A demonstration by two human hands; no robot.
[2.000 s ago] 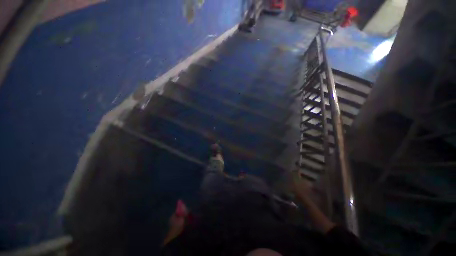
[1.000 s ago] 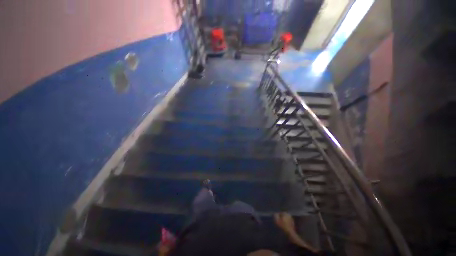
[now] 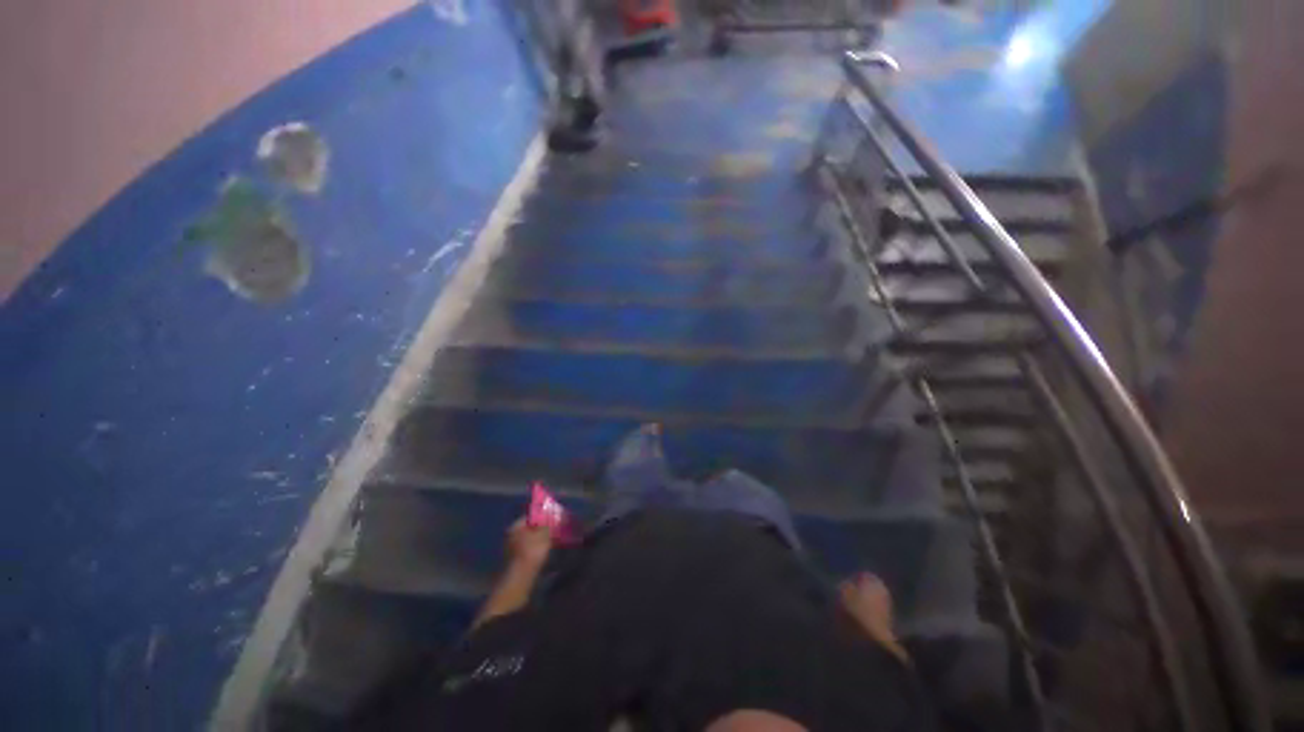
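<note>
A small bright pink packet (image 3: 549, 513) with a pale mark is in my left hand (image 3: 528, 543), low and left of my dark shirt. My right hand (image 3: 867, 601) hangs low on the right, small and blurred, between my body and the railing. No object shows in it, and its fingers cannot be made out. It is apart from the shiny handrail (image 3: 1061, 318).
Blue stairs (image 3: 665, 379) run down in front of me to a landing (image 3: 715, 107). A blue and pink wall (image 3: 172, 372) with peeled patches stands on the left. Another flight (image 3: 987, 265) shows beyond the railing. A red object (image 3: 646, 16) and metal frames are at the landing's far edge.
The view has straightened and the landing is closer than at first. The pink packet is held further from my body and shows more clearly. My right hand has stayed low at my side.
</note>
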